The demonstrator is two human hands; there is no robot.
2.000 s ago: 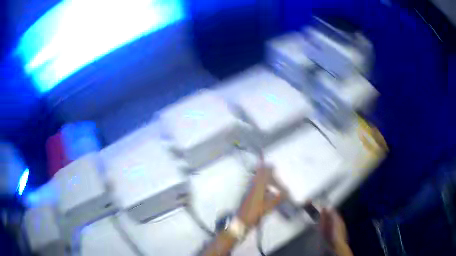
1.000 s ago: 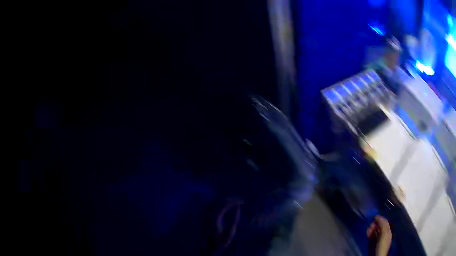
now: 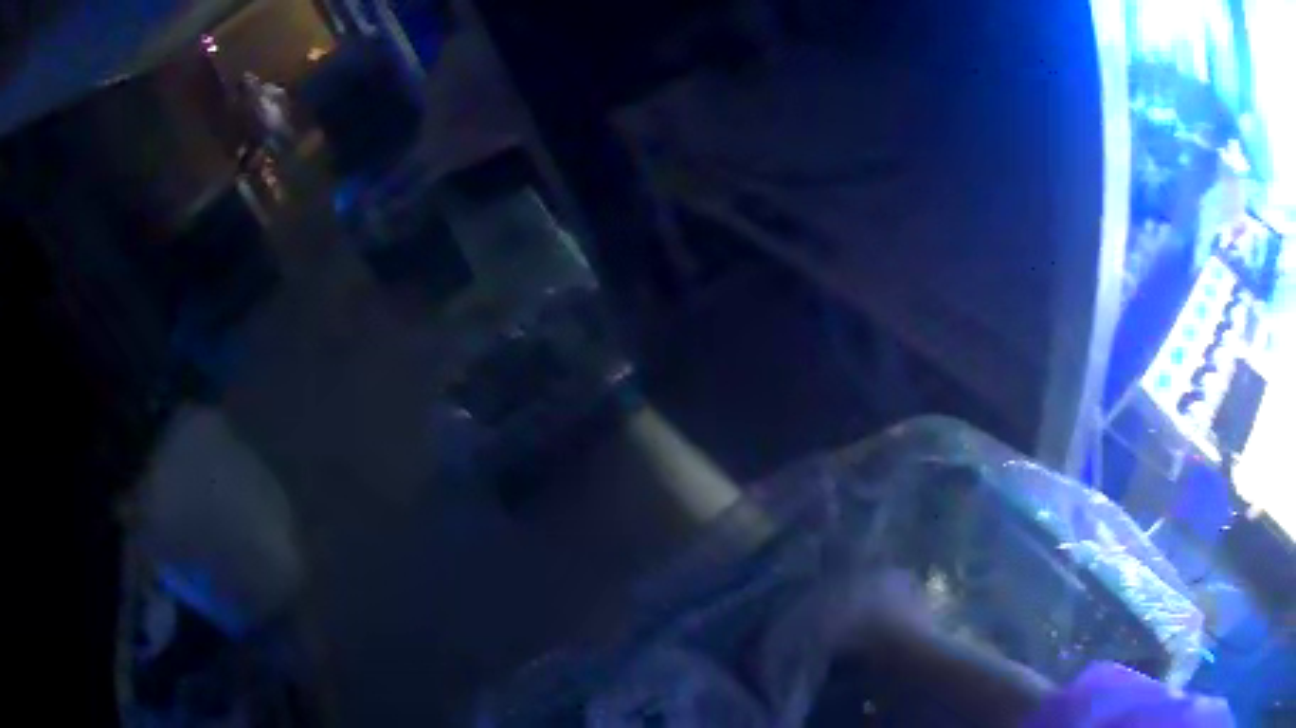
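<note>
The view is dark and blurred. A clear, shiny plastic bag (image 3: 1123, 569) lies crumpled over what looks like a crate at the lower right. My right hand (image 3: 884, 609) is at the bag, with the forearm coming from the lower right and a purple sleeve at the bottom edge. Its fingers are too dim to tell whether they hold anything. My left hand cannot be made out. A pale strip (image 3: 682, 462) slants beside the bag; I cannot tell what it is.
A bright white table (image 3: 1272, 477) with a row of plug-in power meters (image 3: 1201, 334) is at the right edge. A dark curtain (image 3: 881, 213) hangs in the middle. Dim boxes or crates (image 3: 526, 249) and a pale rounded shape (image 3: 220, 498) are on the left, with a lit area at the upper left.
The view has swung away from the projectors and table, which now shows only at the right edge. The plastic bag and my right arm over it have come into view.
</note>
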